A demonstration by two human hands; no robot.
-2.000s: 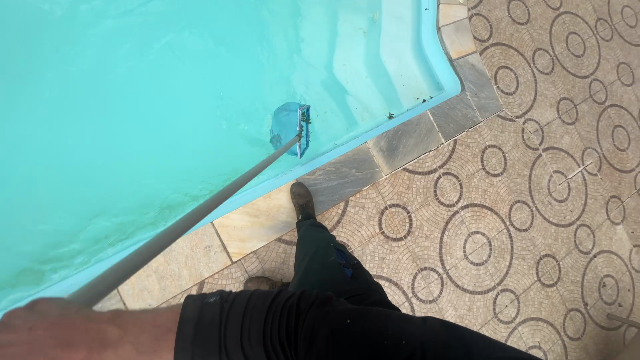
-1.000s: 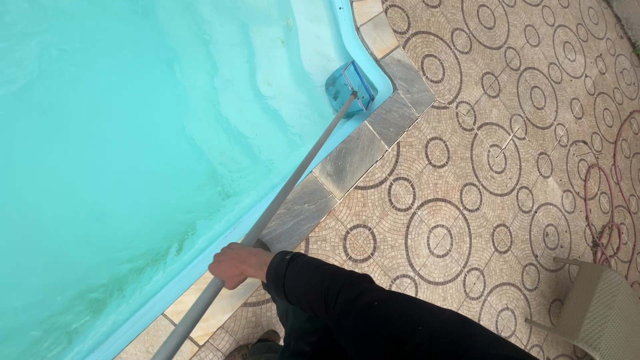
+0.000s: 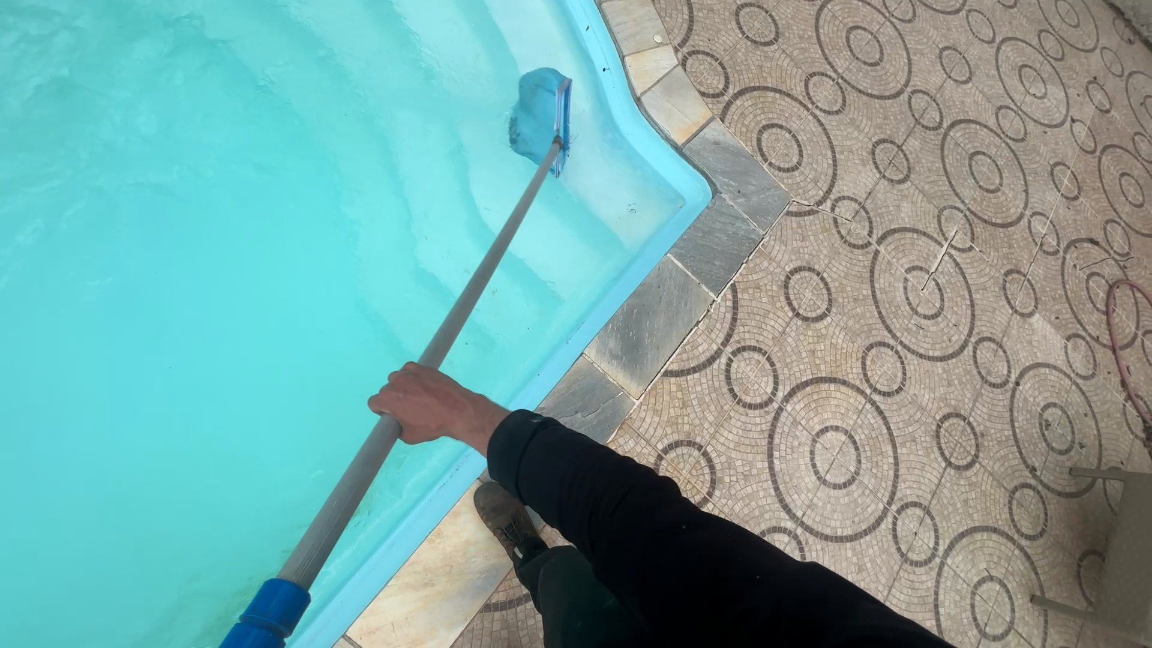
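Note:
My right hand (image 3: 430, 403), at the end of a black sleeve, is closed around the grey pole (image 3: 477, 288) of a pool skimmer. From a blue collar (image 3: 274, 607) at the bottom edge, the pole slants up and right over the water. At its far end the blue skimmer net (image 3: 538, 112) lies in the water over the pale steps (image 3: 504, 171), with dark bits of debris at its left side. Other small specks lie on a step near the pool's corner. My left hand is out of view.
The light blue pool rim (image 3: 621, 279) is bordered by stone coping (image 3: 650, 326). My shoe (image 3: 506, 517) rests on that coping. Patterned paving (image 3: 832, 454) spreads to the right, where a reddish hose (image 3: 1116, 342) and a beige piece of furniture (image 3: 1123, 549) stand at the edge.
The net has moved from the pool's corner to farther up along the steps, away from the rim. My right hand now holds the pole over the water. The view has shifted.

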